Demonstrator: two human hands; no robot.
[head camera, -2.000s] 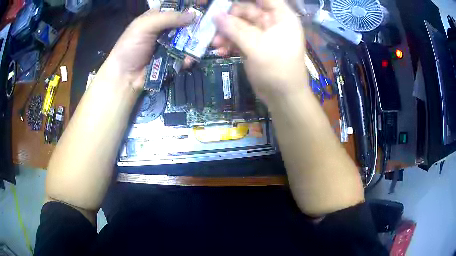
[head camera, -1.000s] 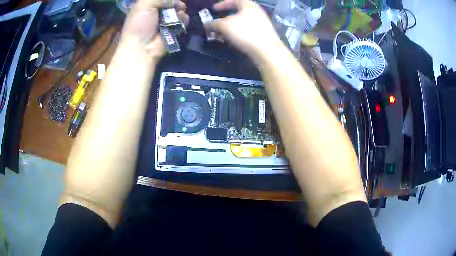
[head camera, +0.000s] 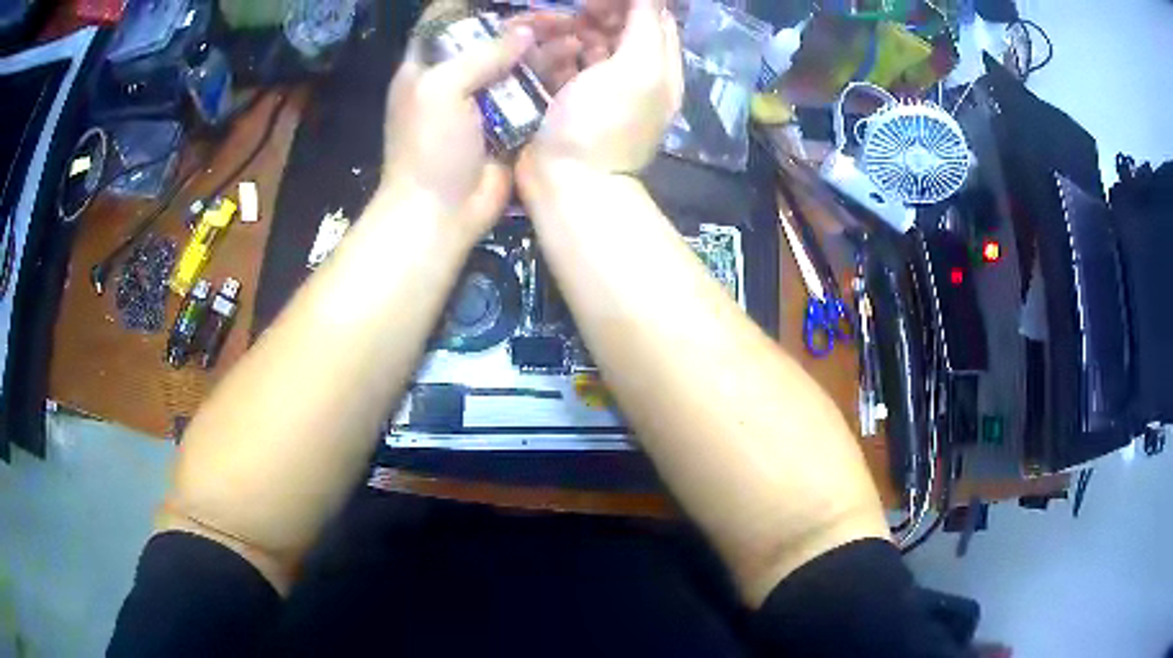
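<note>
My left hand (head camera: 444, 116) is closed around small thin boards with white labels (head camera: 515, 106), at the top centre above the bench. My right hand (head camera: 611, 103) is close beside it with its palm turned up and fingers curled; they are blurred, and I cannot tell if it holds anything. The opened laptop base (head camera: 515, 440) lies below, partly covered by my forearms. Its black cooling fan (head camera: 472, 306) shows between my arms.
A clear bag (head camera: 714, 109) lies right of my hands. Blue-handled scissors (head camera: 821, 321) and a small white desk fan (head camera: 915, 154) are at the right. A yellow tool (head camera: 203, 244), a dark heap (head camera: 145, 280) and small dark sticks (head camera: 206, 321) are at the left.
My right hand has moved left, close to my left hand, and turned palm up. My left hand has shifted right and lower. The scissors now show; my right forearm covers more of the laptop.
</note>
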